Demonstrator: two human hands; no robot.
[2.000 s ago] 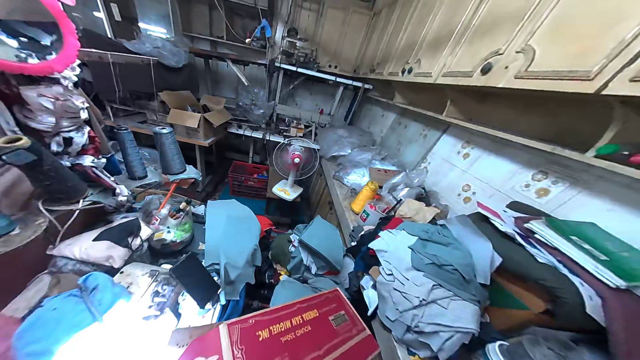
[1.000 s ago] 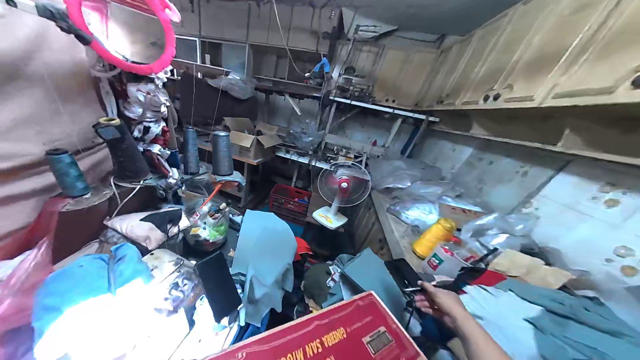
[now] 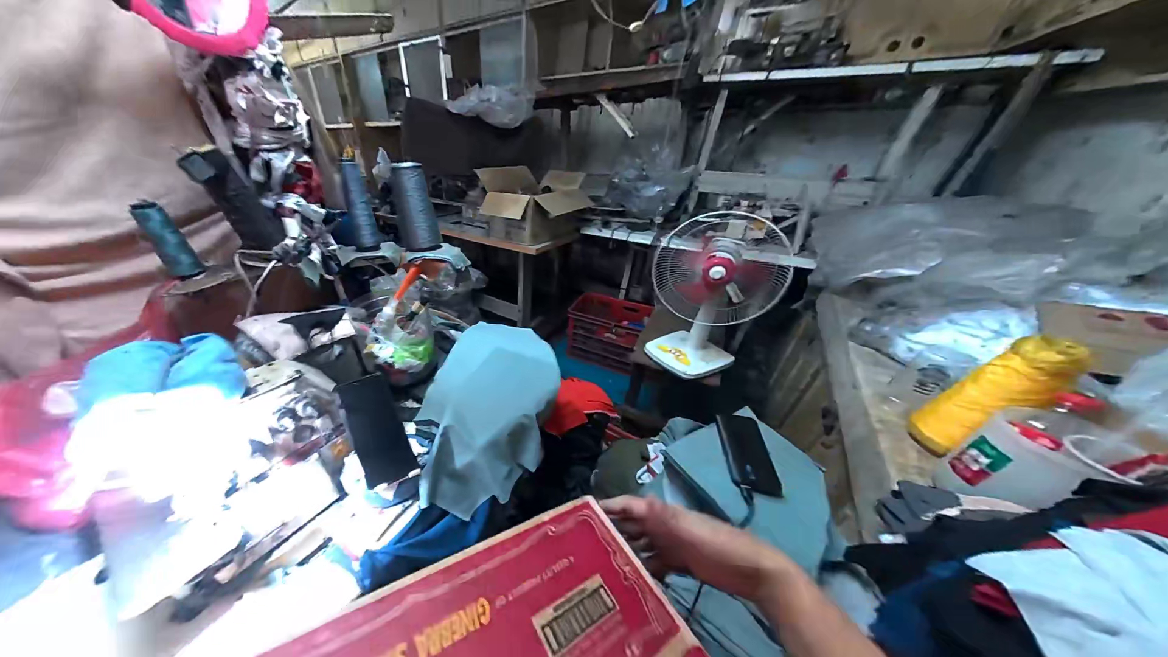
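Note:
My right hand (image 3: 671, 538) reaches in from the lower right, its fingertips at the far corner of a red printed cardboard box (image 3: 520, 593) that fills the bottom middle; part of the fingers is hidden behind the box edge, so their grip is unclear. Just beyond the hand, a black power bank or phone (image 3: 748, 454) with a cable lies on folded grey-green fabric (image 3: 794, 511). A grey cloth (image 3: 493, 401) drapes left of it, beside a dark phone-like slab (image 3: 376, 429). My left hand is out of view.
A spinning fan (image 3: 721, 269) stands beyond the fabric, near a red plastic crate (image 3: 607, 328). Thread cones (image 3: 415, 205) stand at the left. On the right counter are a yellow wrapped roll (image 3: 999, 392), a white plastic tub (image 3: 1013, 461) and heaped cloth (image 3: 1077, 584).
My right hand has come into view since the oldest frame and moved from beside the black device to the box corner. The black device now lies on the grey-green fabric. The view has shifted.

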